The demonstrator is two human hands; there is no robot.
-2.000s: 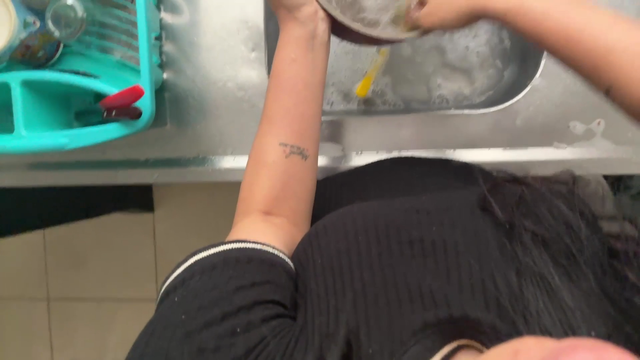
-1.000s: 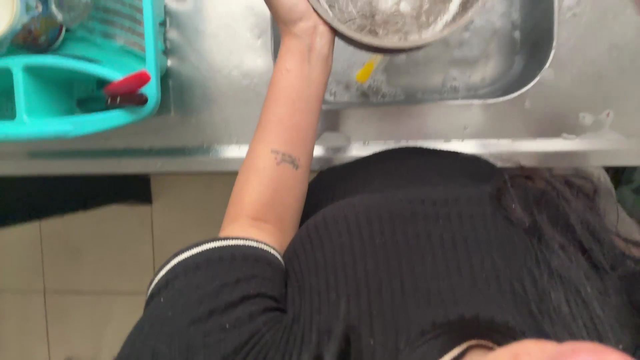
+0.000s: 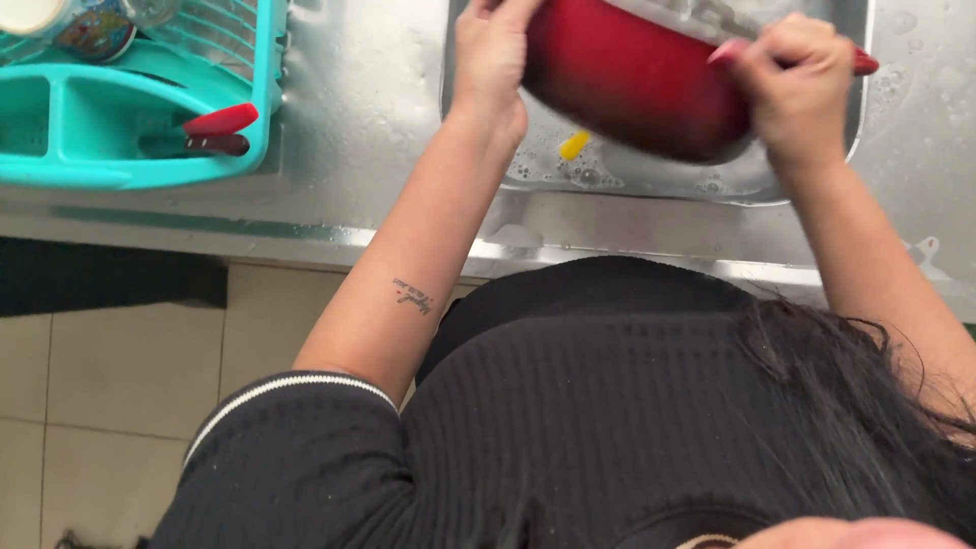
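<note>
Over the sink, a red pan (image 3: 633, 69) with a darkened base is tilted, its outer side facing me and slightly blurred. My left hand (image 3: 496, 57) grips its left edge, with the fingertips partly cut off by the top of the view. On the right, my right hand (image 3: 804, 84) is closed around the pan's red handle, whose tip sticks out past the fingers. Below the pan, a yellow utensil part (image 3: 574, 145) lies among suds in the stainless steel sink (image 3: 656, 187); the rest of it is hidden.
A turquoise dish rack (image 3: 114, 171) stands at the left on the steel counter (image 3: 358, 99). It holds a red-handled utensil (image 3: 221, 120), a dark riveted handle (image 3: 217, 145), a printed cup (image 3: 95, 30) and a clear glass (image 3: 155, 8). Foam spots the counter to the right.
The pan, seen from its open top a second ago, has tipped so that its red outside shows. My right hand, out of view one second ago, is back and on the handle.
</note>
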